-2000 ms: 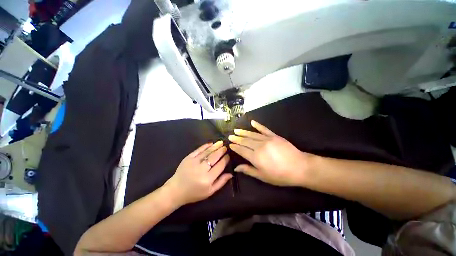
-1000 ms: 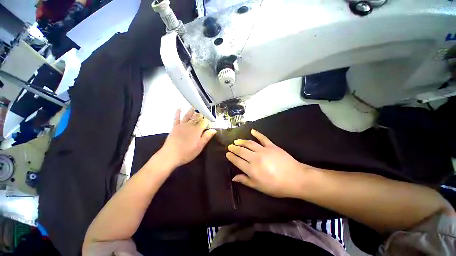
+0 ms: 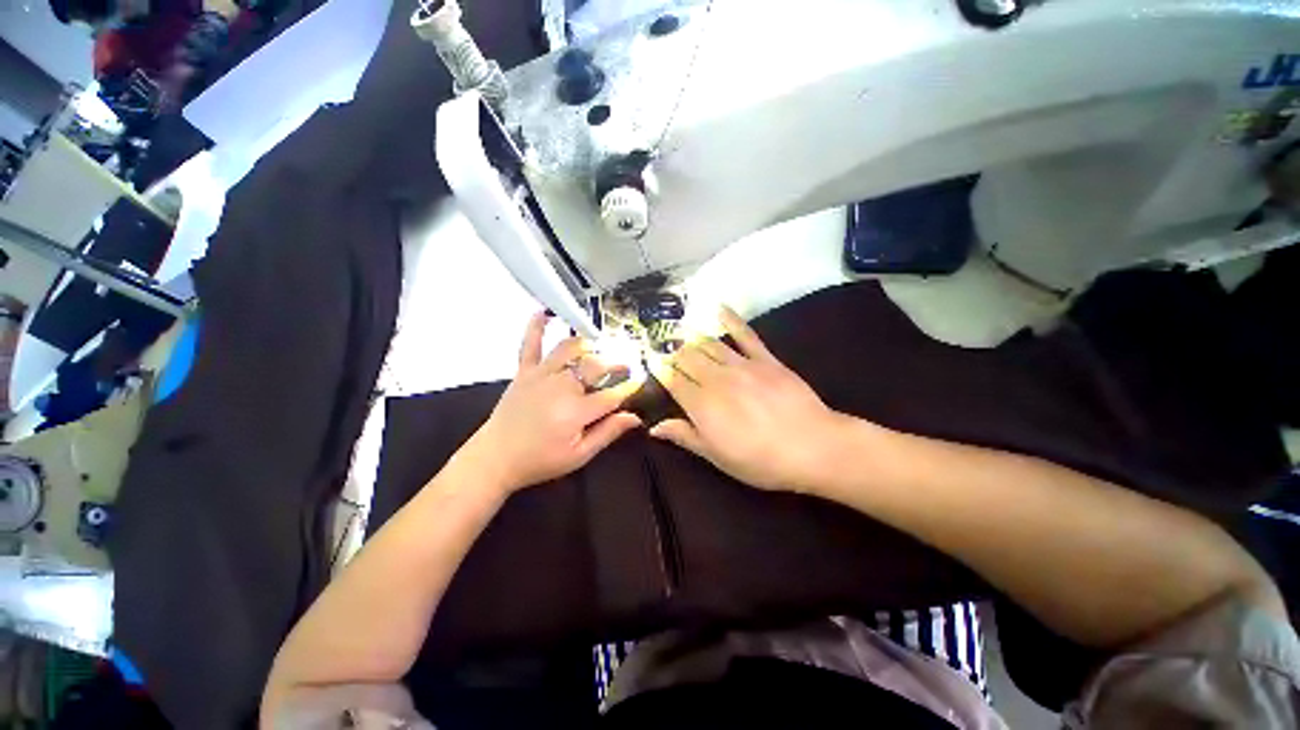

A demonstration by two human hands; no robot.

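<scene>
A dark brown garment panel (image 3: 528, 556) lies spread across the machine bed. A straight slit, the pocket opening (image 3: 664, 525), runs from below my hands towards me. The lit presser foot and needle (image 3: 637, 342) sit at the panel's far edge under the white sewing machine head (image 3: 798, 129). My left hand (image 3: 553, 414) lies flat just left of the foot, fingers spread. My right hand (image 3: 749, 414) lies on the panel just right of it, fingertips close to the foot. Both hands press on the cloth without gripping it. The needle tip is lost in the glare.
A stack of dark cut panels (image 3: 264, 357) lies left of the machine. A black rectangle, perhaps a phone (image 3: 910, 228), lies under the machine arm. Dark cloth is bunched at the right. Another machine (image 3: 57, 492) stands at far left, and a person (image 3: 143, 50) is at upper left.
Since two seconds ago both hands have ended up further forward beside the foot. The left hand went up to the foot first, then the right. More of the slit shows below them.
</scene>
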